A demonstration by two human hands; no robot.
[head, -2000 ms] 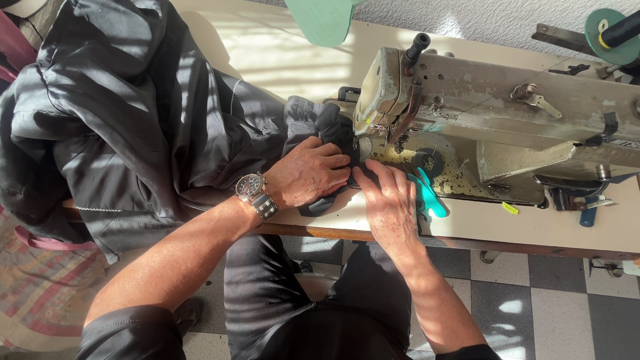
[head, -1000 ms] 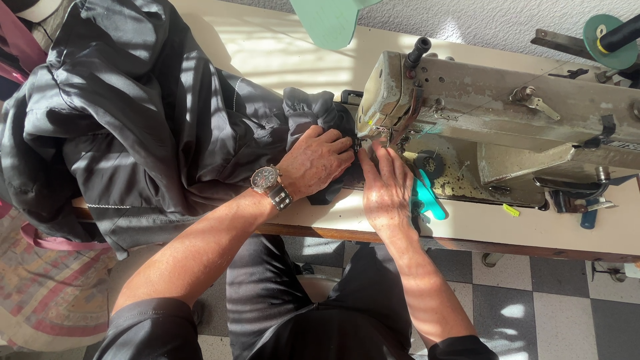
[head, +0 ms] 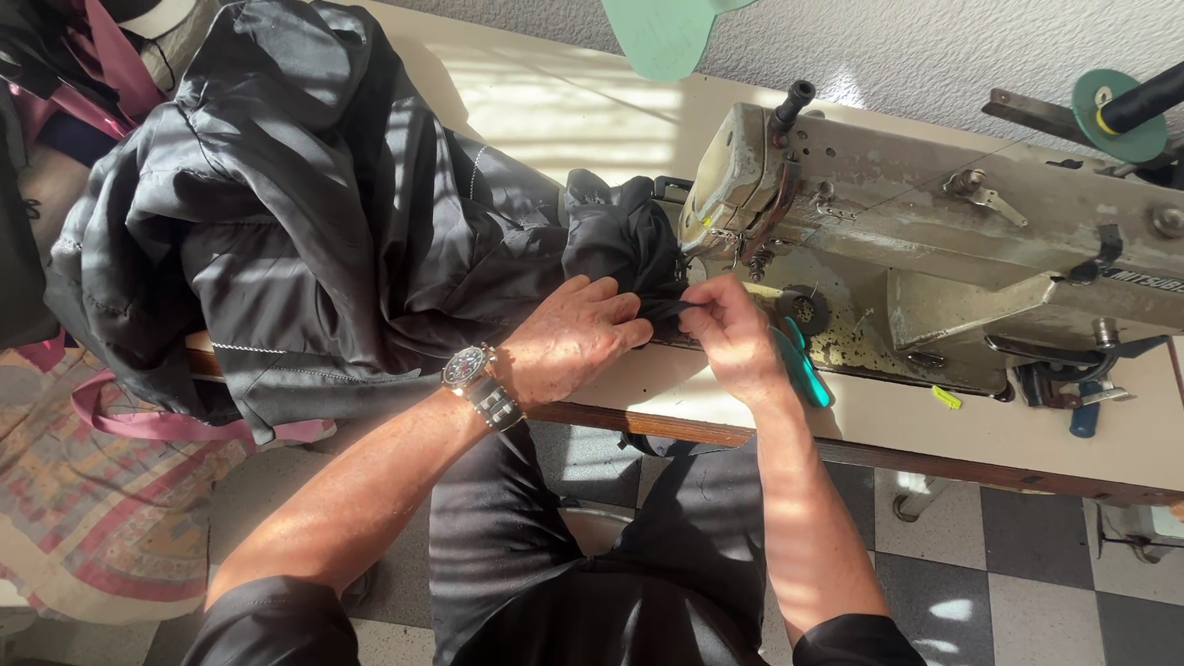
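A dark fabric garment (head: 370, 231) lies heaped over the left of the table, its bunched end beside the needle area of an industrial sewing machine (head: 888, 194). My left hand (head: 578, 342), below a wristwatch (head: 470, 366), rests on the bunched cloth with its fingers curled over the edge; its fingertips are partly hidden. Just right of it, my right hand (head: 735, 338) pinches a narrow fold of the dark cloth between thumb and fingers, in front of the presser foot. Turquoise-handled thread snips or a similar tool (head: 807, 363) lie by my right wrist.
A black bobbin-like disc (head: 803, 309) sits on the machine bed. At the right are a small yellow piece (head: 946, 398) and a blue-handled tool (head: 1085, 412). A thread spool (head: 1142, 102) stands at the upper right. The wooden table edge (head: 657, 422) runs above my lap.
My right hand has drawn back slightly from the needle area and now pinches a fold of cloth. My left hand has shifted slightly down from the needle area.
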